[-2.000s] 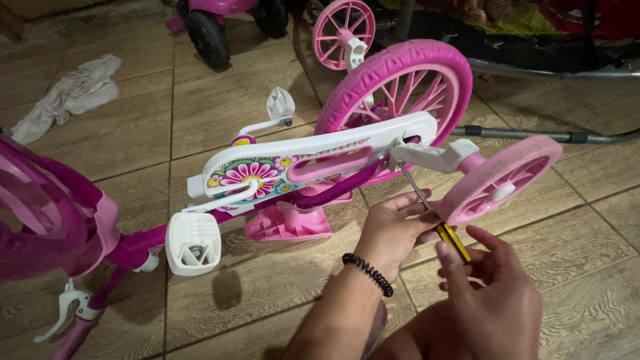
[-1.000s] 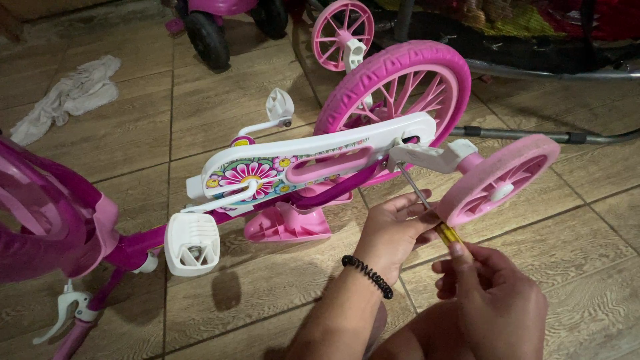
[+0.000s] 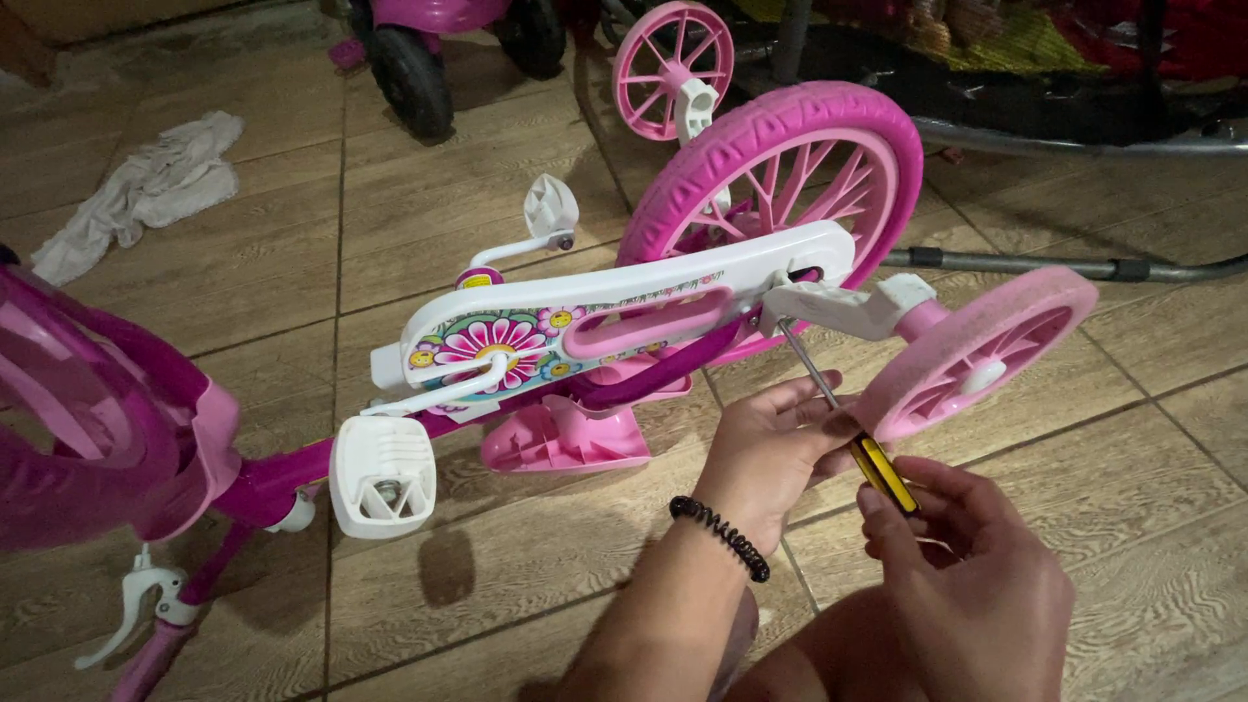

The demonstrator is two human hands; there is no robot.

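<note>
A pink child's bicycle lies upside down on the floor, its rear wheel (image 3: 682,180) up behind a white chain guard (image 3: 624,292) with flower pictures. The near training wheel (image 3: 985,356) hangs on a white bracket (image 3: 843,307) beside the rear hub. A screwdriver (image 3: 882,476) with a yellow and black handle has its tip at the bracket's lower edge. My left hand (image 3: 770,439), with a black coil band on the wrist, has its fingers around the shaft. My right hand (image 3: 965,565) grips the handle between thumb and fingers.
The far training wheel (image 3: 673,70) stands beyond the rear wheel. White pedals (image 3: 382,478) stick out on both sides. A white cloth (image 3: 146,190) lies on the tiled floor, with a pink ride-on toy (image 3: 414,83) at the back. A metal tube (image 3: 1033,264) runs along the right.
My right hand's fingers have shifted around the screwdriver handle, and more of the handle shows than a second ago. The left hand and the bicycle have stayed in place.
</note>
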